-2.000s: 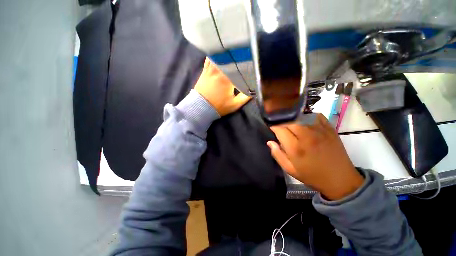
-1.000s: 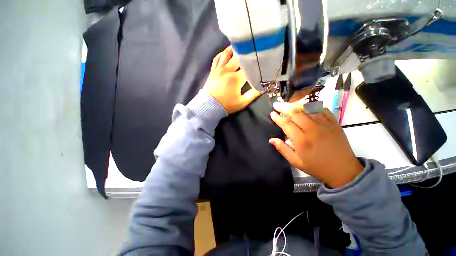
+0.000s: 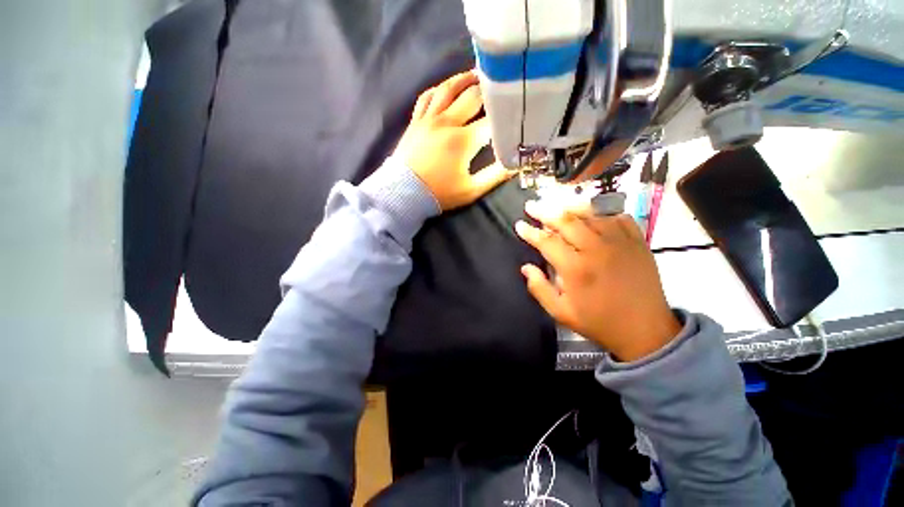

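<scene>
Dark cloth point(image 3: 466, 287) lies under my hands and hangs over the table's front edge. The white sewing machine head point(image 3: 501, 59) with a blue stripe stands above it. My left hand point(image 3: 448, 149) lies on the cloth just left of the presser foot point(image 3: 530, 170), fingers spread, thumb toward the foot. My right hand point(image 3: 595, 272) rests at the cloth's right edge just below the needle area, with its fingertips on the edge. Whether either hand pinches the cloth cannot be told. The needle tip is too small to make out.
More dark cut panels point(image 3: 268, 198) lie at the left. A black smartphone point(image 3: 758, 233) with a white cable point(image 3: 821, 347) lies right of the needle. Pink and light blue snips point(image 3: 654, 203) lie beside my right hand. The ruler strip point(image 3: 773, 347) runs along the front edge. A cardboard box point(image 3: 373, 451) is below.
The view has shifted, so the machine's needle area shows more clearly than two seconds ago. Both hands stay on the cloth near the foot, with only slight movement.
</scene>
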